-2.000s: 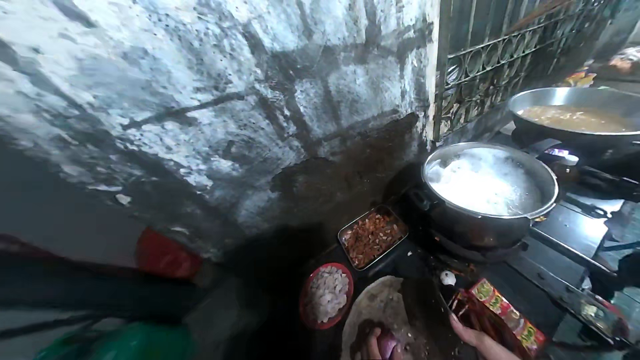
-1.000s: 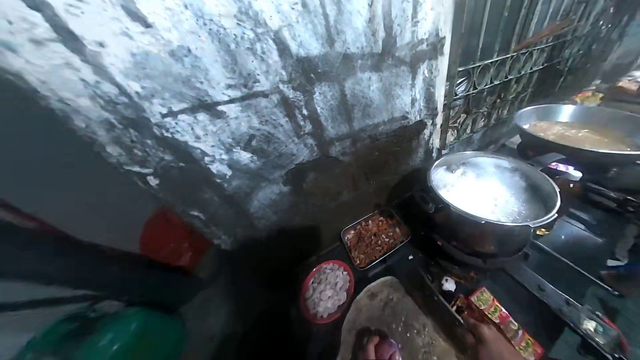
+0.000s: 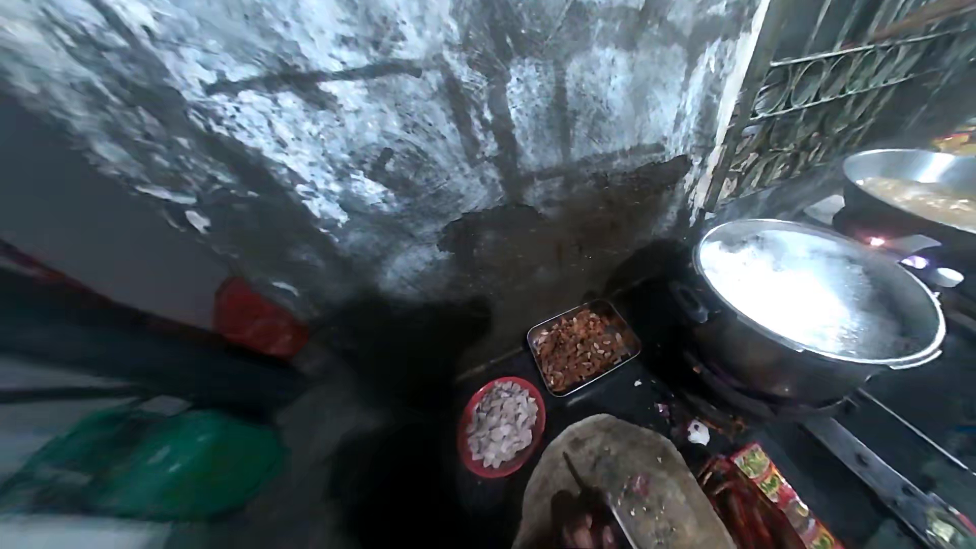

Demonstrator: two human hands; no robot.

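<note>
A round wooden chopping board (image 3: 648, 480) lies at the bottom. My left hand (image 3: 587, 530) is on it at the frame's lower edge, mostly dark and cut off; what it holds cannot be made out. A dark knife blade (image 3: 624, 522) stands nearly edge-on beside the fingers. My right hand is out of view. Small pale and purplish scraps lie on the board. A red bowl (image 3: 467, 450) of pale chopped pieces, perhaps onion or garlic, sits left of the board. Behind it is a metal tray (image 3: 562, 393) of reddish-brown chopped food.
A large steaming pot (image 3: 770, 374) stands on a burner at right, with a wide pan (image 3: 854, 198) of liquid beyond it. Red and green packets (image 3: 785, 496) lie right of the board. A stained wall (image 3: 381, 152) rises behind. A green plastic item (image 3: 191, 465) is at lower left.
The right hand, seen near the packets in both earlier frames, has gone out of view. The knife blade has moved left across the board to the left hand, where a purple onion showed earlier.
</note>
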